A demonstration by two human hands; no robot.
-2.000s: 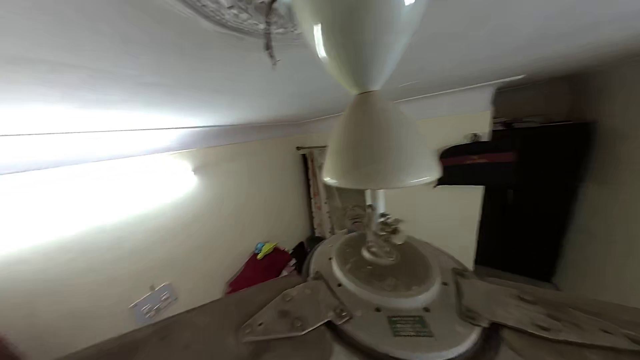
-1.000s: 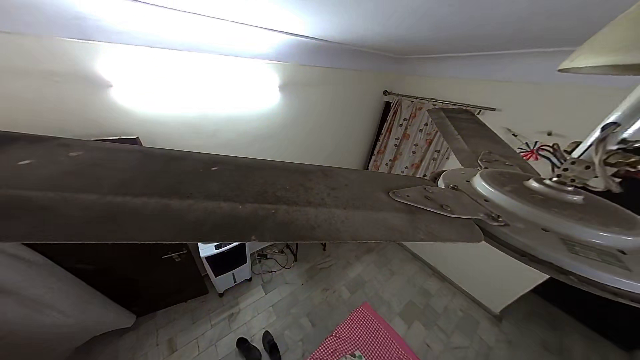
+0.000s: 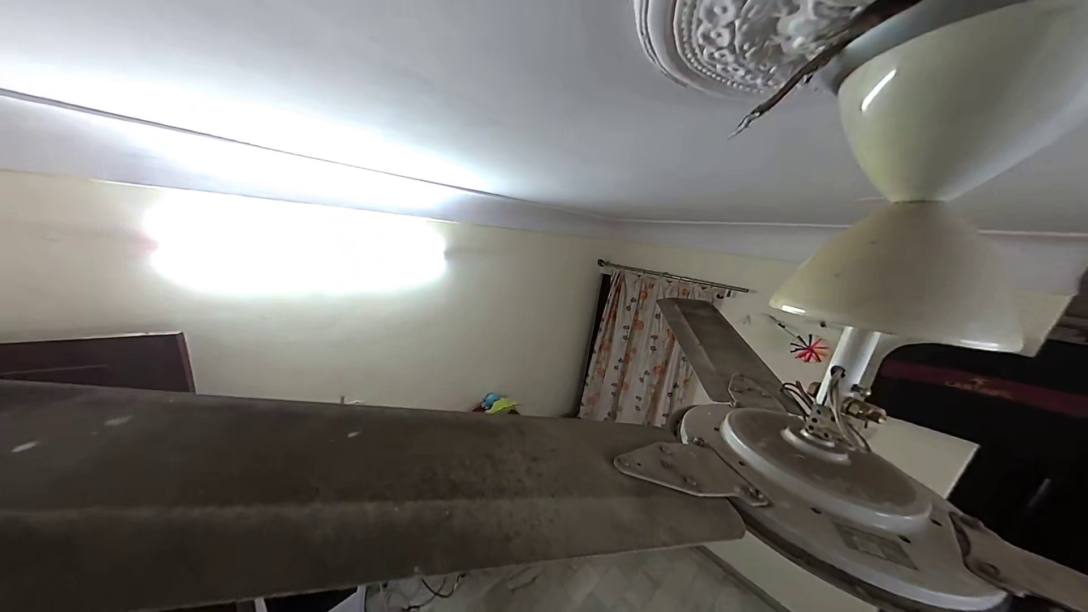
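Note:
Neither of my hands shows in the head view. A ceiling fan fills the lower and right part. Its pale round motor housing (image 3: pixel 824 484) carries dusty blades; the nearest blade (image 3: pixel 365 493) stretches to the left edge, and another blade (image 3: pixel 718 348) points away toward the curtain. Wires and a small terminal block (image 3: pixel 823 422) sit at the foot of the white downrod (image 3: pixel 850 361). Above them are two cream canopy cups (image 3: pixel 905 272), narrow ends together. A dark wire with a frayed bare end (image 3: pixel 782 92) hangs beside the upper cup.
A moulded plaster medallion (image 3: pixel 739 42) is on the ceiling. A bright light (image 3: pixel 297 246) glares on the left wall. Behind the fan hang a patterned curtain (image 3: pixel 629 348) and a red ornament (image 3: pixel 808 348). A dark door or cabinet top (image 3: pixel 102 361) stands left; tiled floor (image 3: pixel 544 586) lies far below.
The view has swung up from the floor, bringing the ceiling medallion, the hanging wire and both canopy cups back in. No hand movement is visible.

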